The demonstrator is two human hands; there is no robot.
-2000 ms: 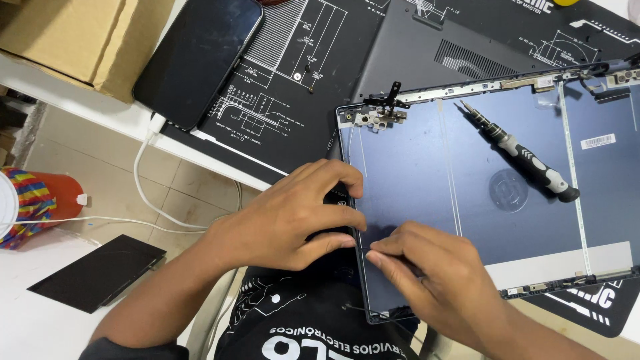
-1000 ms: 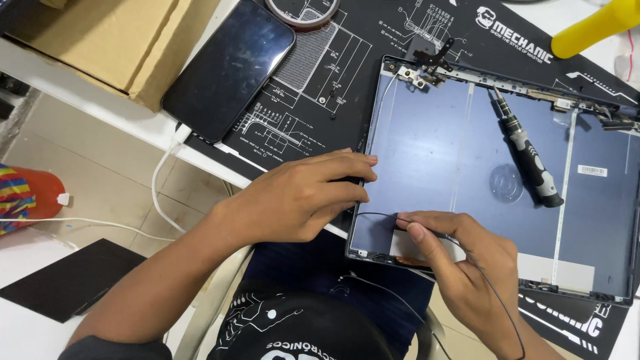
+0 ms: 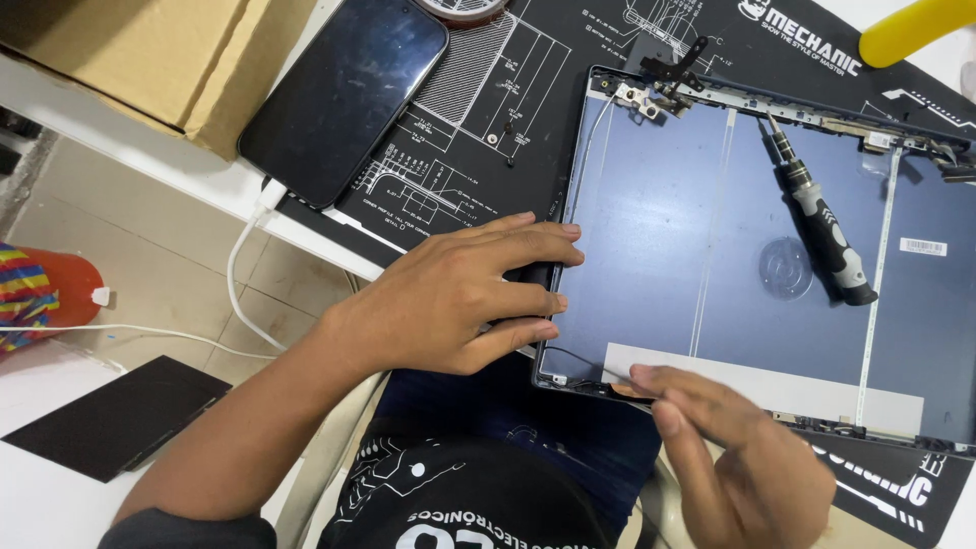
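Observation:
My left hand (image 3: 473, 293) lies over the left edge of a laptop's display back cover (image 3: 656, 252), fingertips resting on its rim. Near the cover's bottom edge is my right hand (image 3: 740, 450), thumb and index finger slightly apart, beside a thin black cable (image 3: 576, 355) and an orange-brown strip (image 3: 631, 391); whether it still touches the cable cannot be told. A grey-and-black precision screwdriver (image 3: 827, 229) lies on the cover's inner face, its tip toward the top rim. A metal hinge (image 3: 675, 70) stands at the cover's upper left corner.
A black work mat (image 3: 488, 191) lies under the cover. At the left are a smartphone (image 3: 343, 99) with a white charging cable (image 3: 242, 274), a cardboard box (image 3: 152, 69) and a dark flat panel (image 3: 118, 415). A yellow object (image 3: 915, 30) is at the upper right.
My right hand has moved down and away from the cover's lower left part. The long black cable seen running past that hand a second ago now shows only a short stretch. My left hand remains at the left edge.

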